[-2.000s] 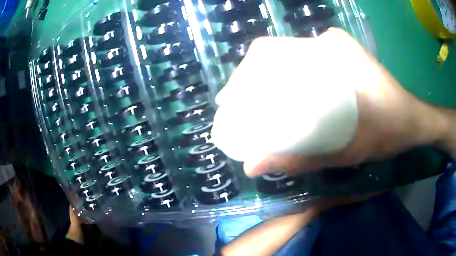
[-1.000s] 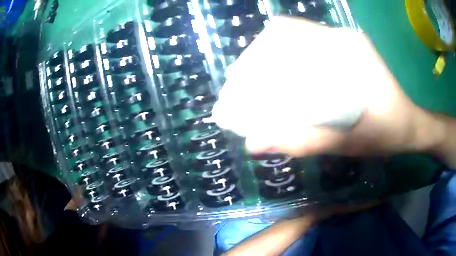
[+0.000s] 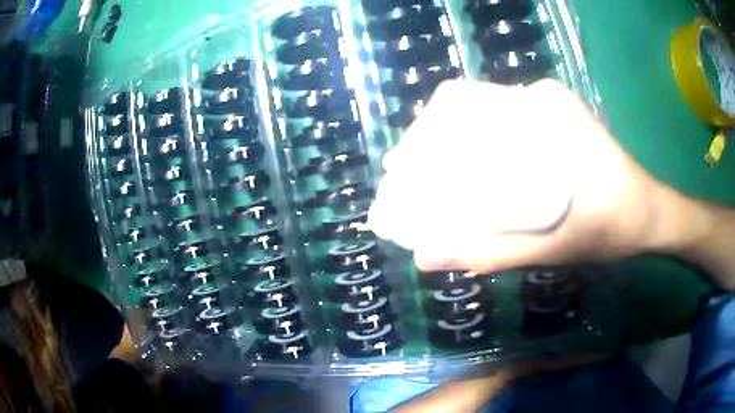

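Note:
A clear ribbed tray lies on the green mat, with columns of small black round parts that show bright metallic glints and, in the lower rows, pale rings. My right hand comes in from the right over the tray, strongly overexposed. It is closed around a whitish squeeze bottle that merges with it in the glare. The tip end points left at the fourth column of parts. A bare forearm shows below the tray's near edge, but my left hand is not visible.
A yellow tape roll with a loose tail lies on the mat at the upper right. Tiny loose black pieces and a blue object are at the far left. Dark stacked trays stand left. A person's hair and dark clothing show lower left.
The tray appears further right and slightly lower in view. My right hand and bottle also appear lower and slightly to the right, still over the fourth and fifth columns.

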